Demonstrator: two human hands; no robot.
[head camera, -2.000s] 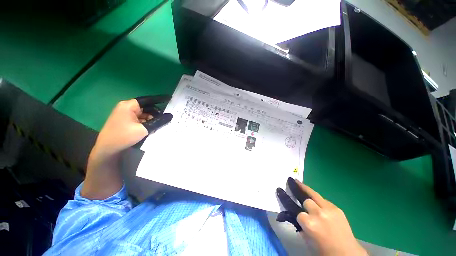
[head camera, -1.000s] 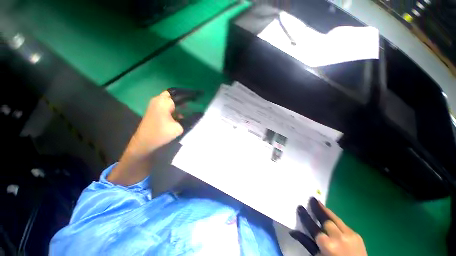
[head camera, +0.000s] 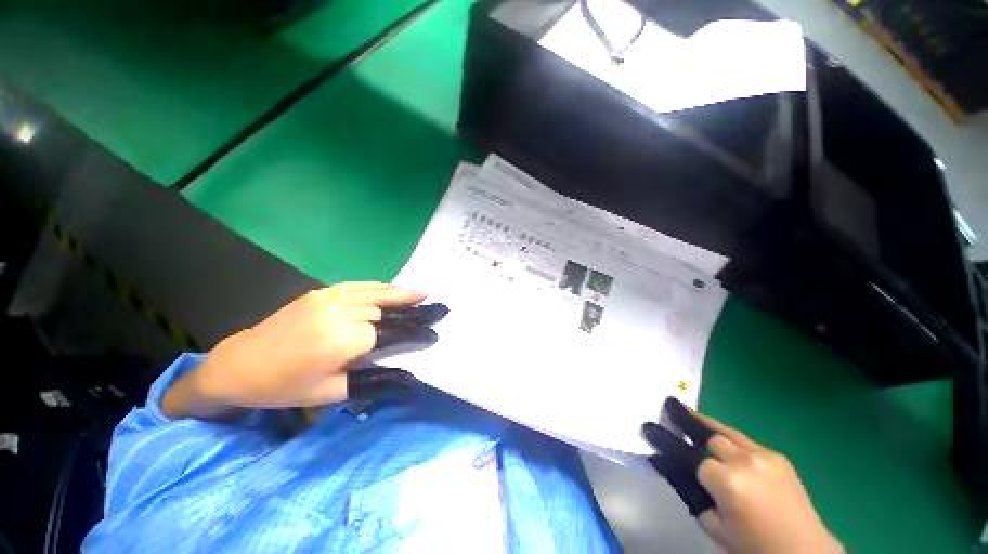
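Note:
A small stack of white work instruction sheets (head camera: 542, 335) lies in front of me, its far edge against a black bin. The top sheet has text, small dark photos, a faint red stamp and a yellow mark. My left hand (head camera: 325, 341), with black finger cots, is at the near left edge, fingers on top and thumb at the edge. My right hand (head camera: 737, 471), also with black finger cots, holds the near right corner. The sheets' near edge overhangs the bench edge.
A black bin (head camera: 607, 141) stands beyond the sheets, with loose papers (head camera: 693, 65) and a dark cord across its top. A second black bin (head camera: 883, 227) stands to its right. Both are on the green bench mat (head camera: 314, 206). Yellow-black floor tape (head camera: 119, 287) shows at left.
My left hand has moved from the upper left side of the sheets down to their near left edge, its fingers now on the paper. My right hand stays at the near right corner.

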